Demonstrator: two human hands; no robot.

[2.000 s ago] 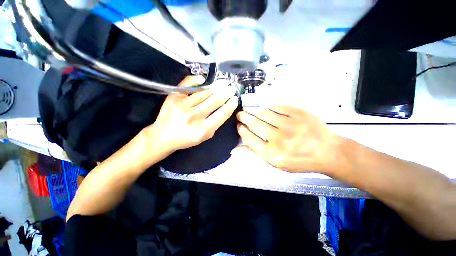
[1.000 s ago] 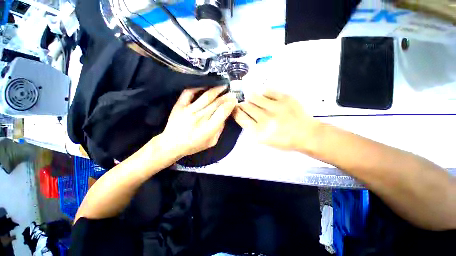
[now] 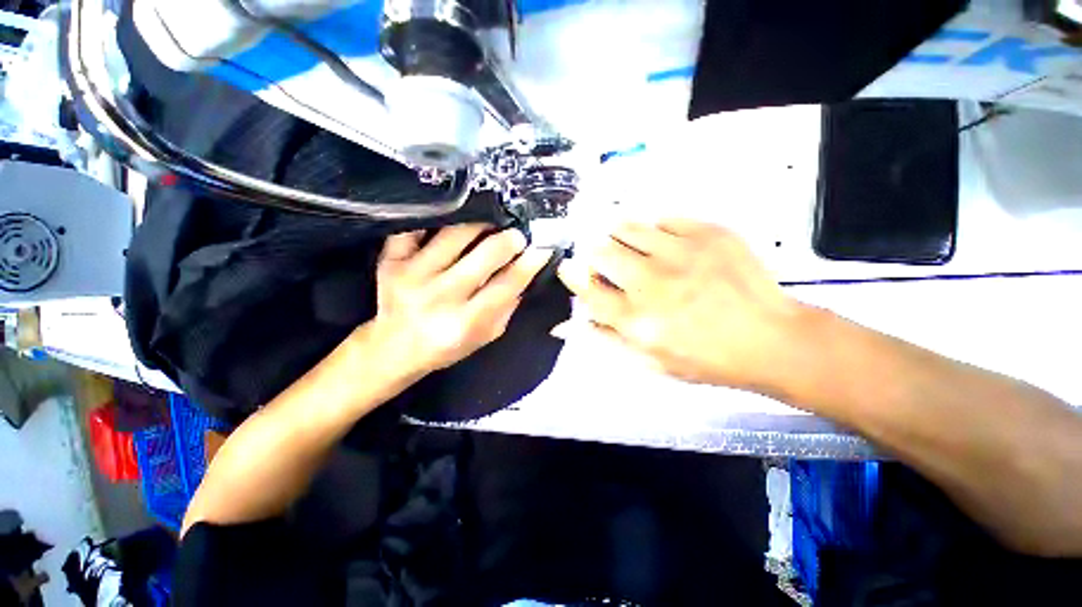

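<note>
A black garment piece (image 3: 267, 261) with fine pale lines lies heaped left of the needle area and under my left hand. My left hand (image 3: 457, 285) presses and pinches its edge, fingertips just in front of the presser foot. My right hand (image 3: 682, 296) holds the edge of the same cloth with thumb and fingertips, close beside my left fingertips. The presser foot and needle area (image 3: 548, 231) is small and bright; the exact needle position cannot be told. The white sewing machine (image 3: 605, 71) with blue lettering stands above the cloth.
A black phone (image 3: 888, 180) lies on the white sewing table (image 3: 985, 320), right of the needle. A black fabric strip (image 3: 795, 53) hangs over the machine. A shiny curved guide (image 3: 237, 184) arcs at left. Blue crates (image 3: 178, 451) are below the table. A grey-white vented box (image 3: 59, 231) is far left.
The view has shifted back and forth. Both hands stay at the cloth edge by the foot; my right fingers are more curled and slightly further from the left fingertips than a second ago.
</note>
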